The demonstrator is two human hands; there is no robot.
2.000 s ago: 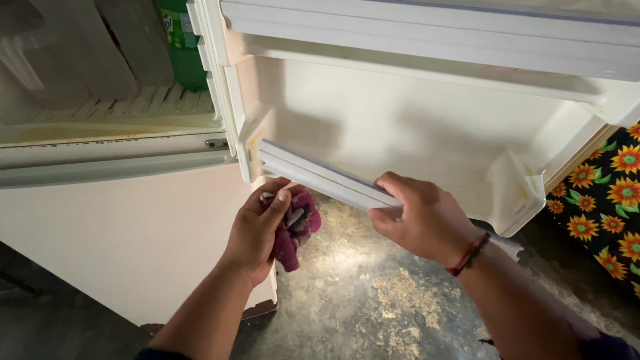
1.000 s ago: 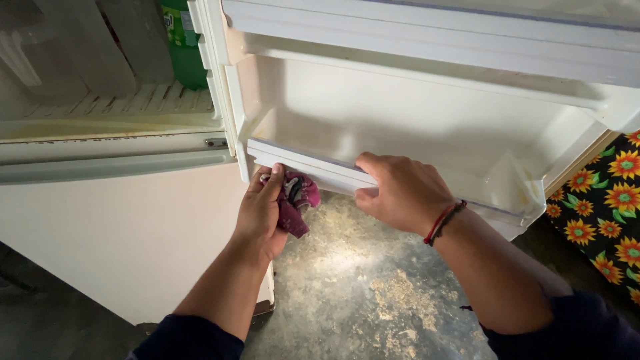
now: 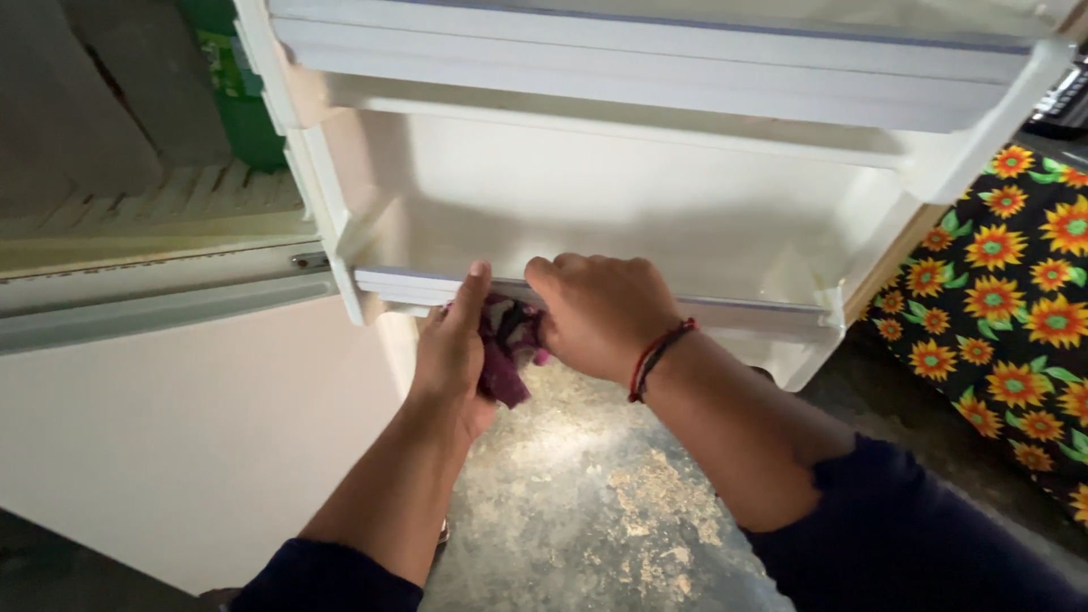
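Observation:
My left hand holds a crumpled maroon cloth, its thumb lying against the front of the lowest shelf rail on the refrigerator door. Close beside it, my right hand grips the same white plastic rail near its middle, fingers curled over the top edge. The rail spans the bottom of the door between its two side walls. Part of the cloth is hidden behind my left fingers, and the rail's middle is covered by both hands.
An upper door shelf runs above. At left are the refrigerator interior with a green bottle and a lower white door panel. Sunflower-patterned fabric hangs at right. The worn concrete floor lies below.
The rail, tilted with its right end below the door two seconds ago, now sits across the door's bottom between the side walls. The right hand has stayed on it; the left has moved up against it.

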